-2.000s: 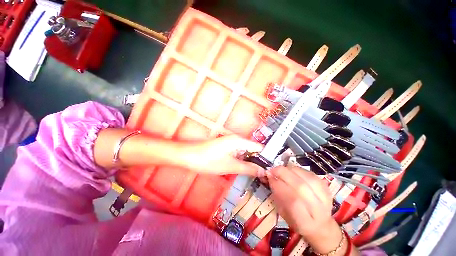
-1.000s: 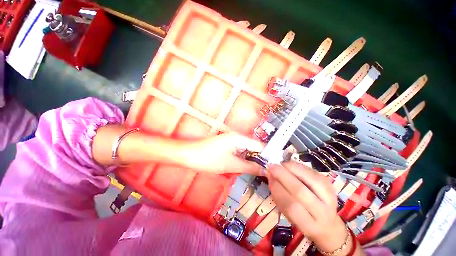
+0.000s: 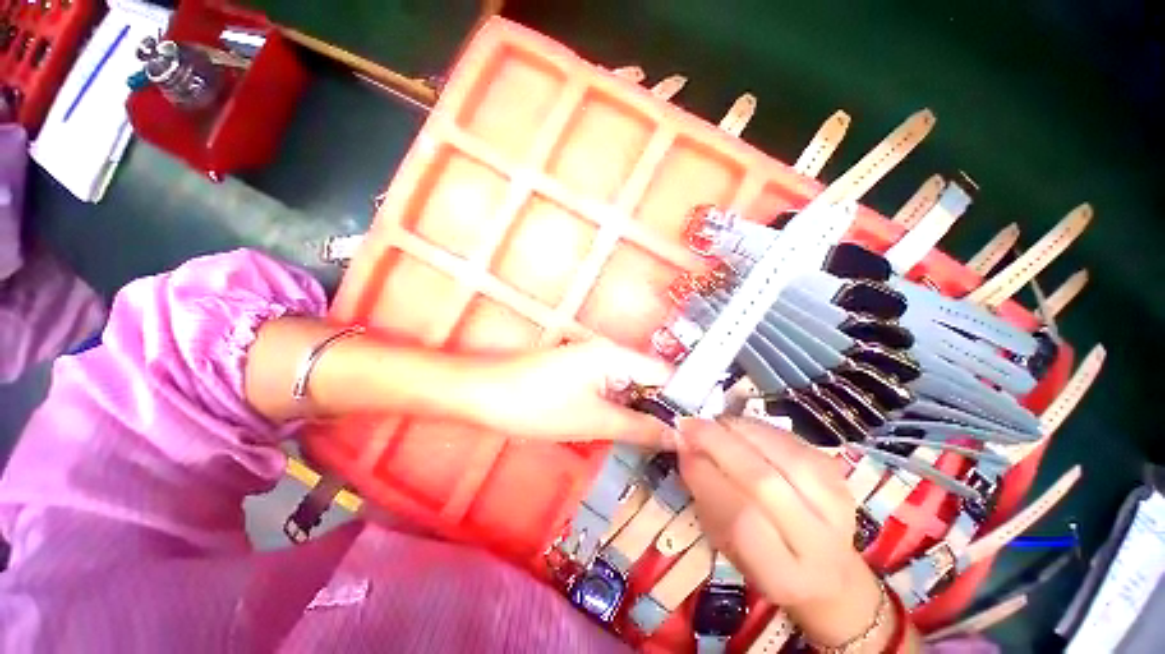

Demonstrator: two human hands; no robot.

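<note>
My left hand [image 3: 575, 394] is shut on a wristwatch [image 3: 754, 307], holding it near its dark head, with its pale strap pointing up and right. My right hand [image 3: 773, 505] touches the same watch at its head with bent fingertips; whether it holds a small piece is hidden. A bunch of watches [image 3: 873, 332] with fanned grey straps and dark heads lies just right of my hands on the red-orange watch tray [image 3: 511, 192]. More watches [image 3: 598, 590] lie in the tray's lower part, below my hands.
A red parts box [image 3: 256, 109] with metal bits and a white paper [image 3: 92, 109] with a blue pen are at the upper left. Tan strap ends [image 3: 882, 153] stick out past the tray's edges. Papers [image 3: 1124, 575] lie at the right. A pink sleeve shows at the far left.
The whole view has shifted slightly. Both hands stay at the same watch, with only small finger movement at its head.
</note>
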